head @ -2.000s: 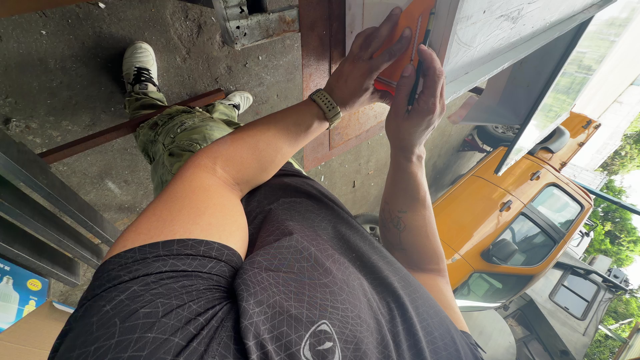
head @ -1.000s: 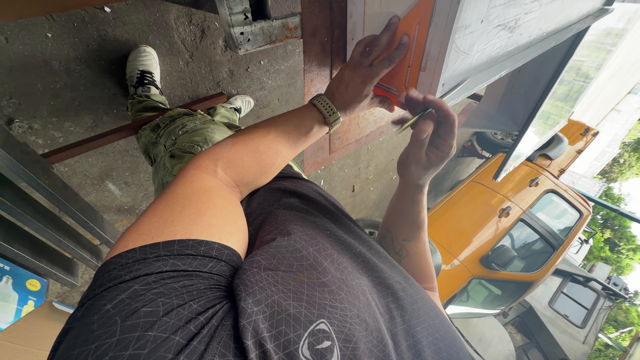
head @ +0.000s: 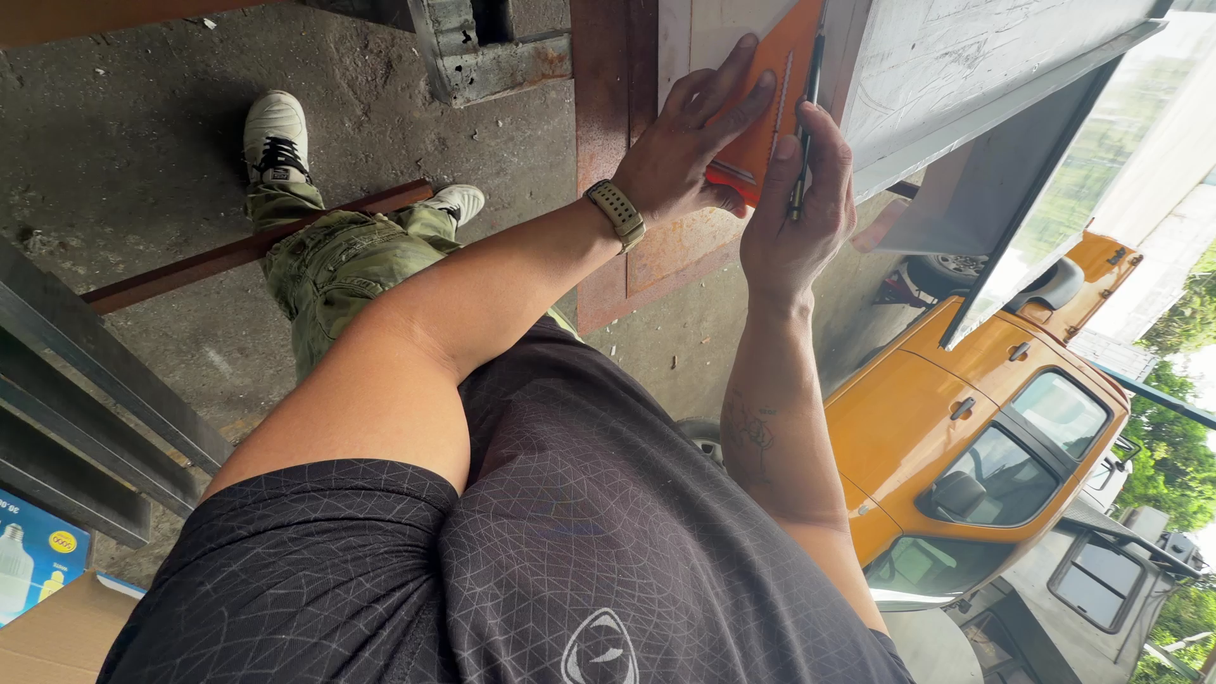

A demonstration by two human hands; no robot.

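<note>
My left hand [head: 698, 142], with a watch [head: 616, 215] on its wrist, lies over an orange set square [head: 771, 114]. Its fingers are spread across the square's face and the thumb is at the lower edge. The square lies against a pale flat surface [head: 676, 43] near the top centre. My right hand [head: 803, 204] pinches a slim dark pencil-like marking tool [head: 807, 123] between thumb and fingers. The tool runs along the right edge of the square; its far end reaches the top of the view, and I cannot tell whether it touches the surface.
A large sheet-metal piece [head: 936, 85] extends right of my hands. Below them is a rusty metal plate [head: 608, 190]. A brown metal bar [head: 256, 249] crosses by my legs, dark metal bars [head: 85, 351] and a cardboard box [head: 66, 636] stand left. A yellow vehicle [head: 936, 418] is at the right.
My right hand drew back from the set square with the tool turned aside one second ago, and is now back at the square's right edge. My left hand stays on the square.
</note>
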